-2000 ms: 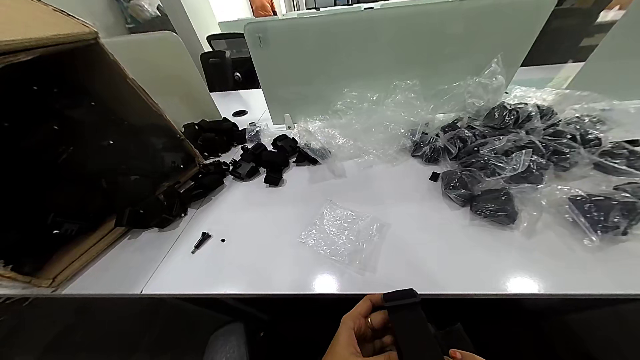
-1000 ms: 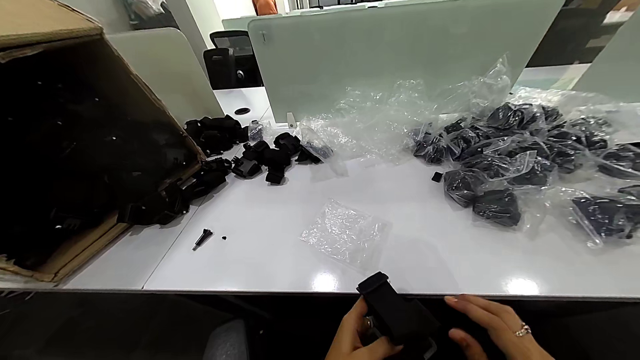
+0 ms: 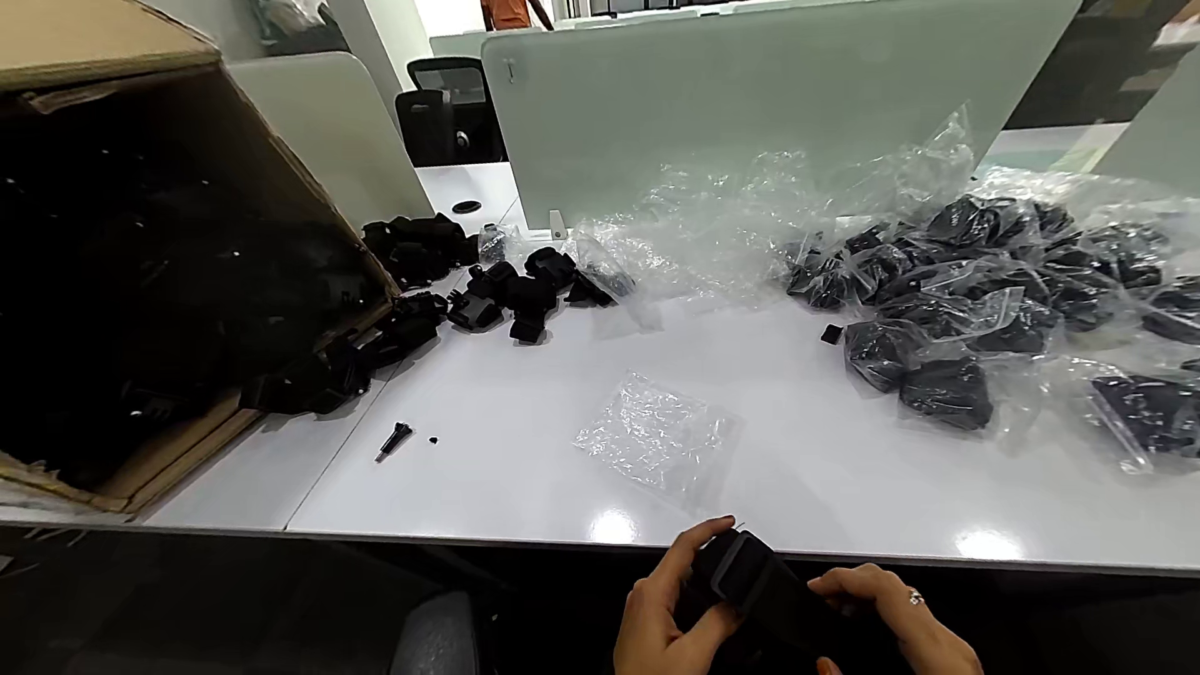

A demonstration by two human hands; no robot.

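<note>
Below the table's front edge, my left hand (image 3: 670,605) grips a black strap with a buckle (image 3: 745,572), thumb and finger around the buckle end. On the strap's right side is my right hand (image 3: 891,614), wearing a ring, its fingers curled against the black material; its lower fingers are partly out of view. An empty clear plastic bag (image 3: 656,436) lies flat on the white table beyond my hands. To the left lie a black thumbscrew (image 3: 395,441) and a tiny black piece (image 3: 433,440).
A cardboard box (image 3: 309,178) of black items stands tipped at the left. Black straps (image 3: 530,295) lie beside it. Bagged black items (image 3: 947,394) are heaped at the right, near loose clear plastic (image 3: 712,234). A divider (image 3: 750,103) stands behind; a person (image 3: 509,13) is far off.
My right hand, apart from the strap one second ago, has come in to its right side. My left hand still holds the strap, now with the buckle turned more toward view.
</note>
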